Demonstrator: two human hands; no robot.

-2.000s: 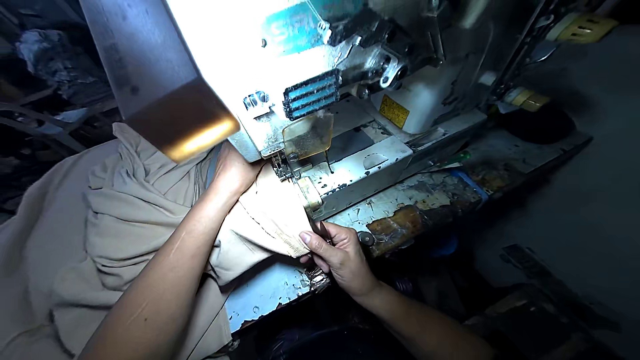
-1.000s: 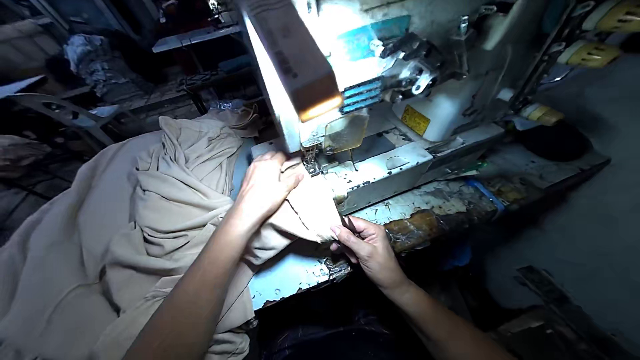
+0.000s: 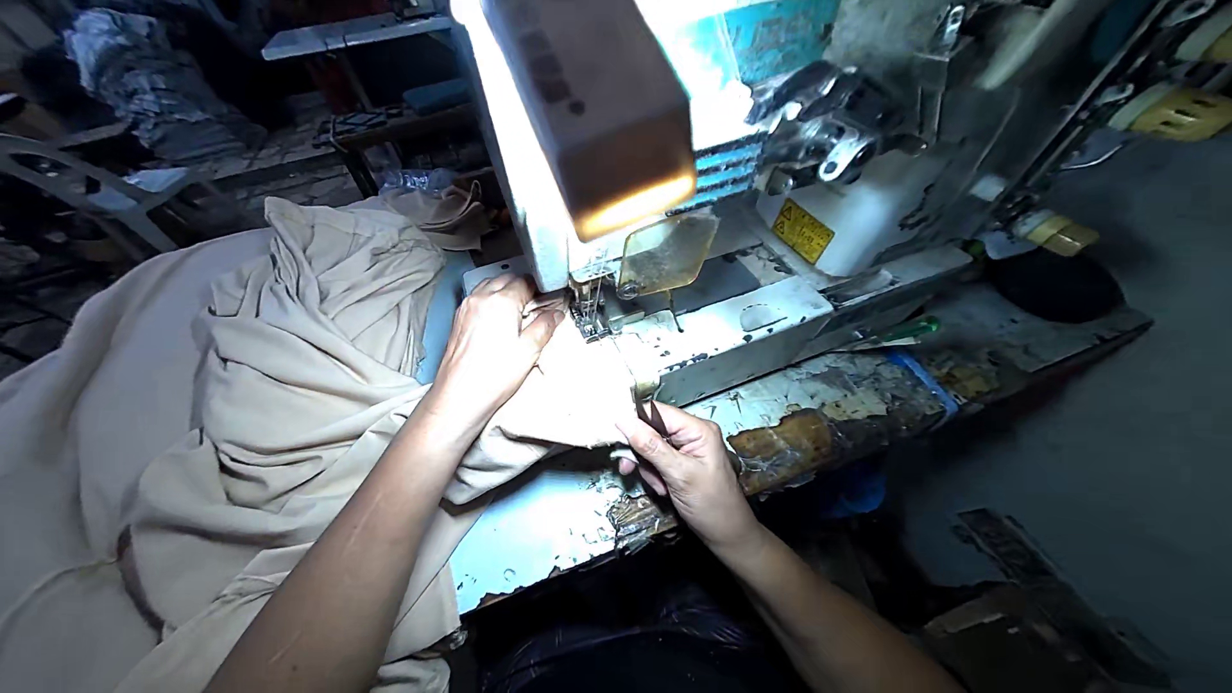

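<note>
Beige fabric (image 3: 577, 385) lies under the presser foot (image 3: 594, 322) of an industrial sewing machine (image 3: 693, 96), and its bulk is heaped to the left. My left hand (image 3: 496, 337) grips a fold of the fabric just left of the needle area, fingers pinched. Nearer to me, my right hand (image 3: 688, 462) pinches the fabric's edge between thumb and fingers. A dark, thin tool, perhaps snips, shows partly in the same hand; its lower part is hidden by the fingers. A clear yellowish guard (image 3: 669, 252) stands beside the needles.
The worn table edge (image 3: 789, 448) has peeling layers and blue tape (image 3: 924, 380). A green-handled tool (image 3: 910, 330) lies behind the machine bed. Thread cones (image 3: 1169, 111) stand at the right. A plastic chair (image 3: 106, 192) and a fabric pile (image 3: 154, 77) are at the back left.
The view has shifted left. My left hand, partly hidden by the machine head two seconds ago, now shows beside the presser foot. My right hand still holds the fabric's edge.
</note>
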